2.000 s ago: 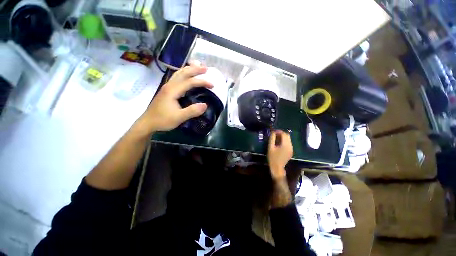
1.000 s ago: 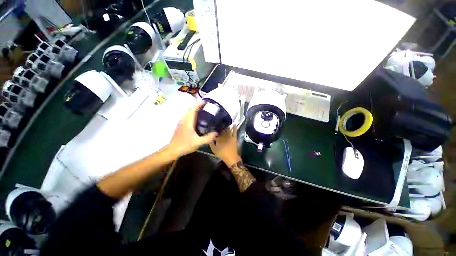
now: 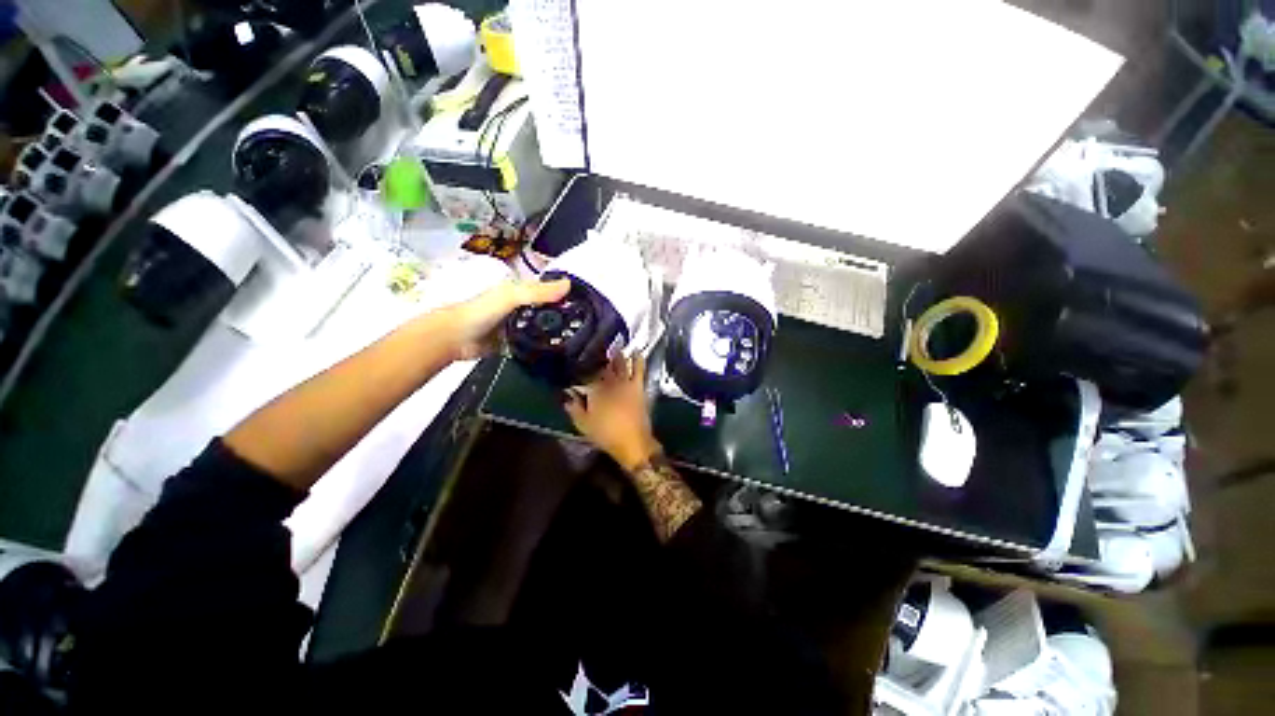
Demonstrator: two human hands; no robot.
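Note:
A white-and-black dome camera (image 3: 566, 330) is at the left end of the dark green mat (image 3: 881, 469), its lens ring facing up and left. My left hand (image 3: 501, 311) holds its black ball from the left, thumb on top. My right hand (image 3: 611, 409) touches the lower right of the same ball with its fingers; its fingertips are partly hidden. A second dome camera (image 3: 720, 343) stands just right of it, untouched, its lens face bright with glare. A thin blue tool (image 3: 778, 430) and a tiny pinkish bit (image 3: 850, 420) lie on the mat.
A washed-out monitor (image 3: 825, 112) and a keyboard (image 3: 828, 287) are behind the cameras. A yellow tape roll (image 3: 954, 336), a white mouse (image 3: 948, 445) and a large black box (image 3: 1084, 301) are at right. More dome cameras (image 3: 283, 165) line the left. A carton of white parts (image 3: 965, 650) is lower right.
The held camera's ball has turned, so its lens ring now shows. Earlier my right hand was beside the second camera; it moved left to the held one. The view has shifted slightly.

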